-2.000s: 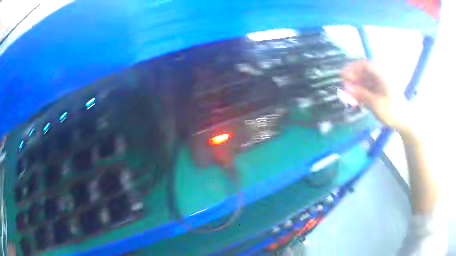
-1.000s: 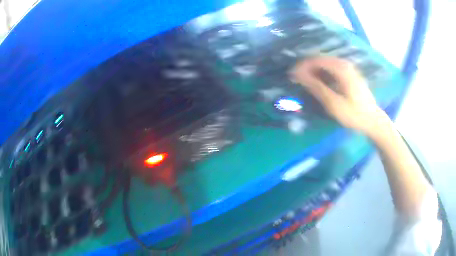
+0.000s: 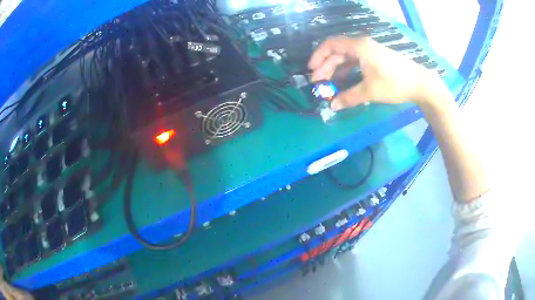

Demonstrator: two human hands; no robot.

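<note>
My right hand (image 3: 375,73) reaches over the right part of the green-matted shelf (image 3: 264,152). Its thumb and fingers are around a small unit with a bright white-blue glowing face (image 3: 324,89), at the front end of a row of test positions. Whether the unit is lifted or seated, I cannot tell. At the bottom left corner a small skin-coloured part, perhaps my left hand (image 3: 10,292), is cut off by the picture's edge. Dark square units (image 3: 58,225) sit in rows at the shelf's left, several with small lit marks.
A dark power supply (image 3: 193,111) with a round fan grille and glowing orange-red switch stands mid-shelf. Its black lead (image 3: 192,217) loops over the blue front edge. Below is another shelf with fixtures and an orange-red strip (image 3: 337,239). A blue rack post (image 3: 482,41) stands at right.
The view has shifted and become sharper. My right hand has moved left and forward over the shelf, and its fingers are now around the glowing unit.
</note>
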